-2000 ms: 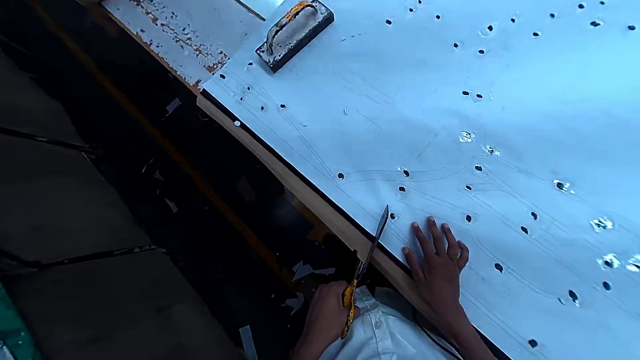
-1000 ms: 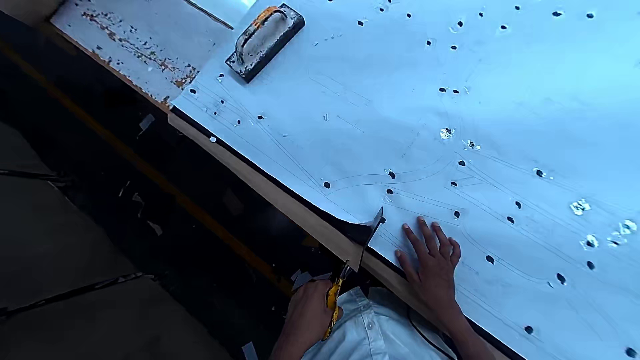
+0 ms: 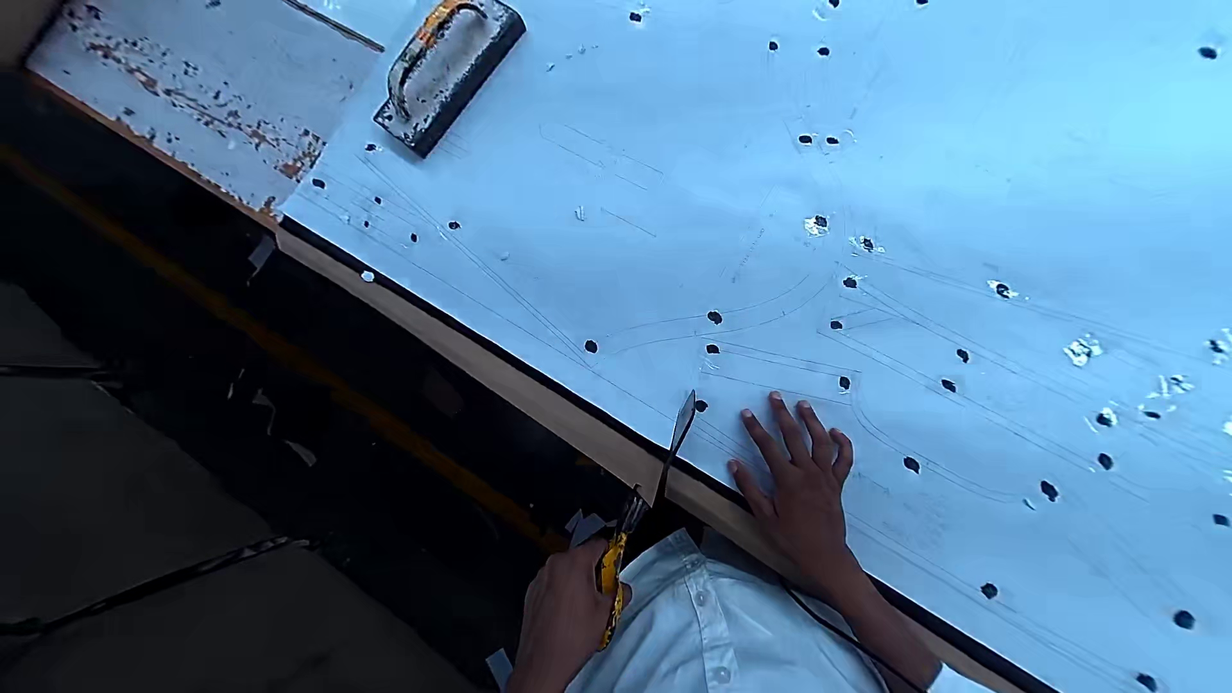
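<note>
My left hand (image 3: 573, 606) is closed round the yellow handles of a pair of large scissors (image 3: 616, 577). One long blade rises over the table's near edge, its tip on or just above a large pale pattern sheet (image 3: 654, 192). My right hand (image 3: 804, 481) lies palm down with fingers spread on the sheet, to the right of the blade. The sheet bears thin drawn pattern lines and many dark punched holes. On its upper left part rests a block-shaped weight with a worn, orange-taped handle (image 3: 450, 72).
A worn, chipped tabletop (image 3: 192, 96) shows at the upper left. The wooden table edge (image 3: 462, 371) runs diagonally in front of my body. Beyond it lies a dark floor with a yellow line (image 3: 337, 390) and scraps. A dark cable crosses near my right forearm.
The view has shifted somewhat. The sheet's edge, lifted beside the blade one second ago, now lies flatter. My right hand stays spread on the sheet.
</note>
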